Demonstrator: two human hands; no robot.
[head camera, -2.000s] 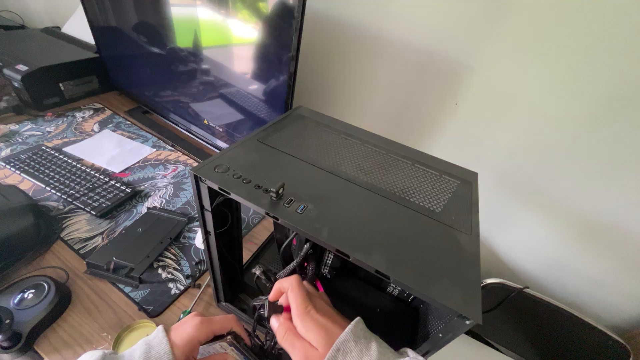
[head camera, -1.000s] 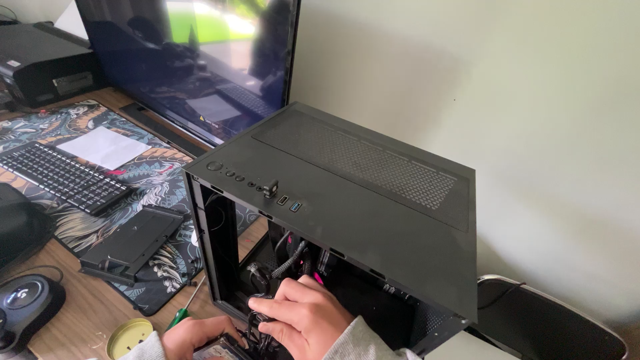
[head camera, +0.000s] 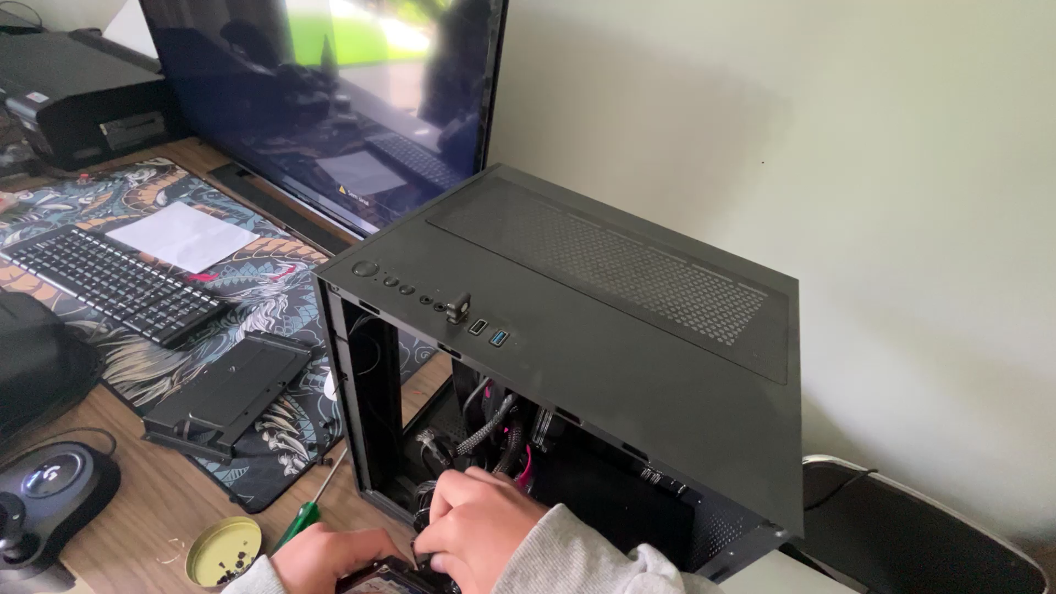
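Observation:
A black computer case (head camera: 561, 346) stands upright with its near side uncovered. Inside, sleeved cables (head camera: 492, 429) hang above a dark bundle of cables at the lower front. My right hand (head camera: 478, 524) reaches in at the lower opening, its fingers curled on black cables that it mostly hides. Beside it, at the bottom edge, my left hand (head camera: 334, 557) rests its fingers on a dark component with a metallic-looking face (head camera: 384, 584), only partly in view. A green-handled screwdriver (head camera: 301, 520) lies just beyond the left hand.
A round tin lid holding small screws (head camera: 224, 551) sits left of my hands. Farther left are a black metal bracket (head camera: 231, 392), keyboard (head camera: 115, 285), paper (head camera: 183, 238) and joystick-like controller (head camera: 51, 495). A monitor (head camera: 330, 107) stands behind the case; a black chair (head camera: 916, 528) is at right.
My right hand has moved lower within the case opening, and its fingers have shifted on the cables. The green screwdriver handle shows more than two seconds ago.

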